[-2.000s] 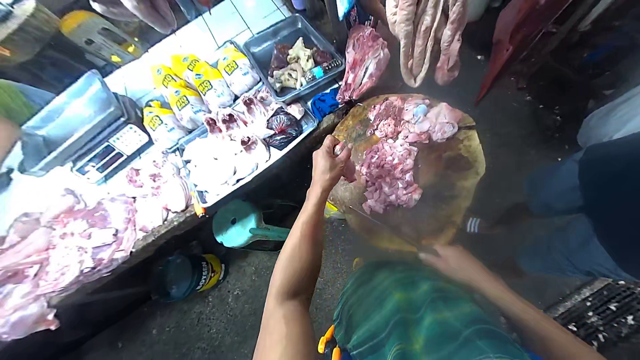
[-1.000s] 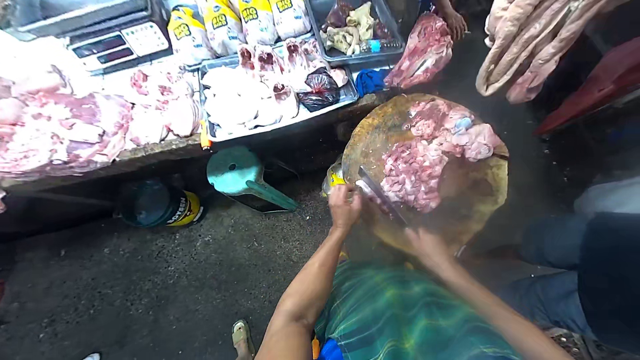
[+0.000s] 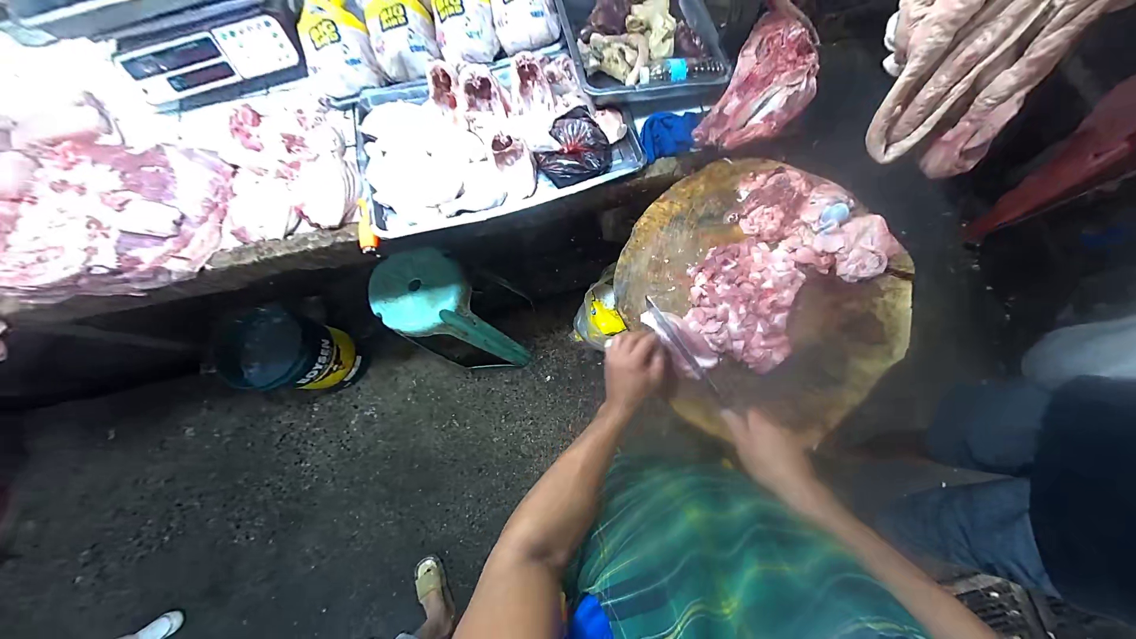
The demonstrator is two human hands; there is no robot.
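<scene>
A round wooden chopping block (image 3: 852, 355) stands before me. At its left edge my left hand (image 3: 635, 368) is closed on the near end of a pale piece of raw meat (image 3: 697, 342). My right hand (image 3: 763, 448), at the block's near edge, grips a knife (image 3: 682, 344) whose blade lies slantwise across that piece. The handle is hidden in my fingers. Just right of the blade is a heap of small cut meat pieces (image 3: 745, 302). Larger pink chunks (image 3: 852, 235) lie behind it, near the far right edge.
A counter at the back left bears raw meat (image 3: 115, 213), a scale (image 3: 209, 58) and a metal tray (image 3: 497, 213) of poultry. Below are a green plastic stool (image 3: 417, 288) and a paint bucket (image 3: 328, 355). Intestines (image 3: 967, 71) hang at right; a person's jeans (image 3: 967, 524) are nearby.
The view has swung left since the oldest frame. The person's hand by the large red meat cut a second ago is out of sight. My hands remain at the block's near left side.
</scene>
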